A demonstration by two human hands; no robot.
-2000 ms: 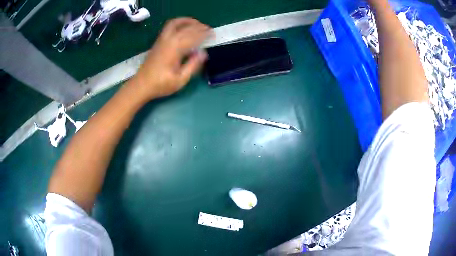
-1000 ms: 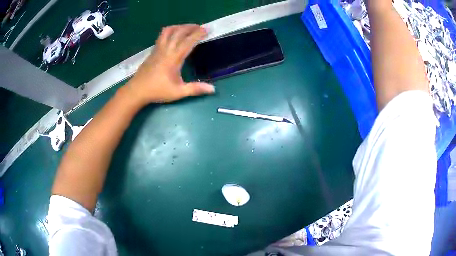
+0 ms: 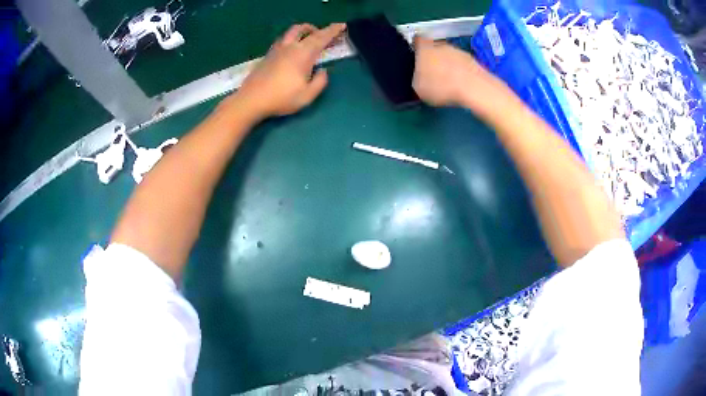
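A black smartphone [image 3: 385,60] is at the bench's far edge, tilted from its earlier lie. My right hand [image 3: 440,71] grips its right side; the fingers are partly hidden behind the palm. My left hand [image 3: 291,71] is left of the phone near the bench rim, empty, with fingers apart and a fingertip close to the phone's upper left corner. A slim white pen or stick [image 3: 395,155] lies mid-bench. The white egg-shaped bottle [image 3: 371,254] and a short white strip [image 3: 337,293] lie nearer to me.
A blue crate [image 3: 534,81] heaped with small white parts [image 3: 631,108] stands at the right. Another crate with parts [image 3: 492,340] is below the bench edge. White subassemblies [image 3: 111,161] lie at the left rim. A grey post [image 3: 89,62] rises upper left.
My right hand has come out of the blue crate to the phone and taken hold of it. The phone has turned from lying crosswise to pointing steeply away. My left hand has shifted right.
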